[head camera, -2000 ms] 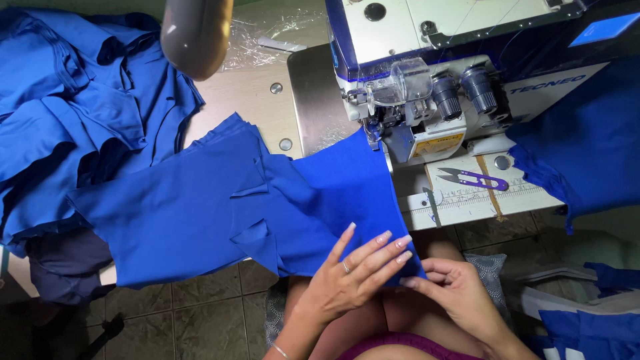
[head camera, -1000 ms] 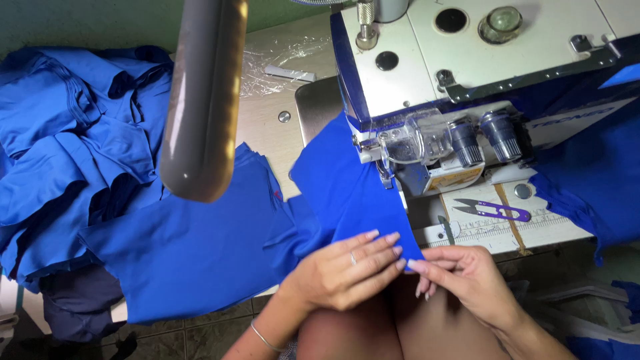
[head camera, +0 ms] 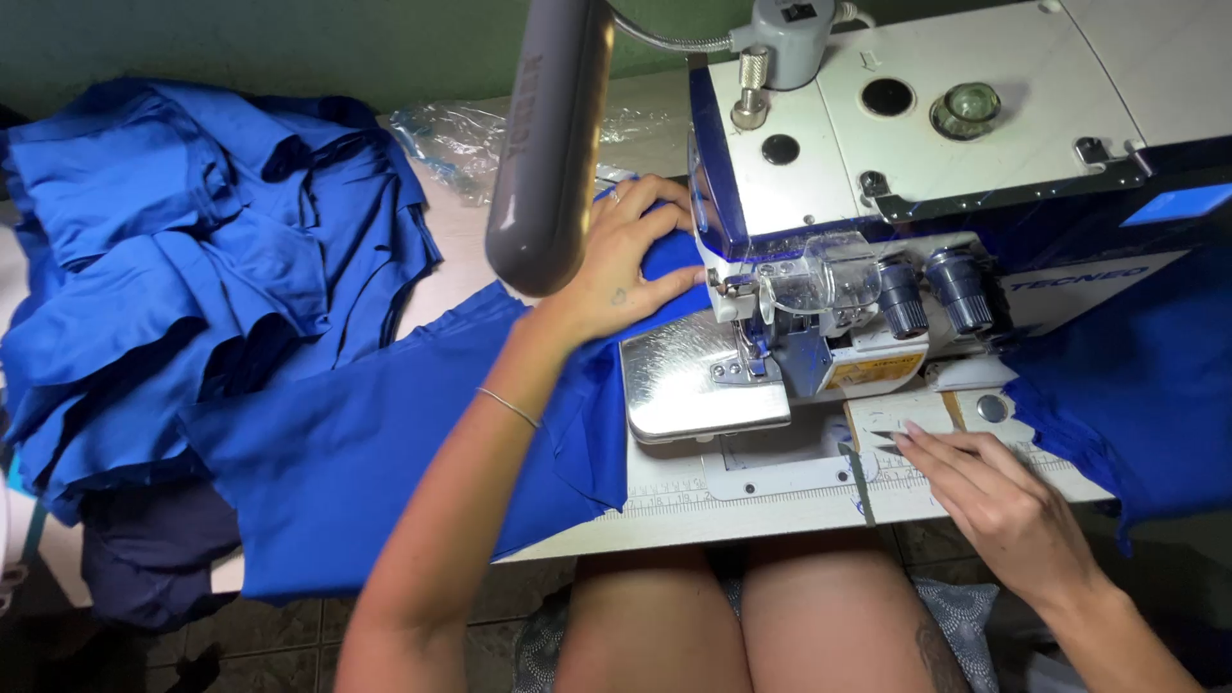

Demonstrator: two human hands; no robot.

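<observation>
My left hand lies on the blue fabric piece, fingers spread beside the left end of the overlock sewing machine. Fabric passes under that hand and spreads left and down over the table. In front of the hand, the metal work plate under the presser foot is bare. My right hand is over the thread snips, with the blade tips showing past the fingertips; the snips' handle is hidden, so whether they are gripped cannot be told.
A heap of blue fabric lies at left, with dark cloth under it. A grey lamp head hangs above my left forearm. Clear plastic lies behind. A printed ruler runs along the table edge; more blue fabric hangs at right.
My left hand has moved with the fabric from the front table edge to behind the work plate. My right hand has let go of the fabric edge and moved right to the snips.
</observation>
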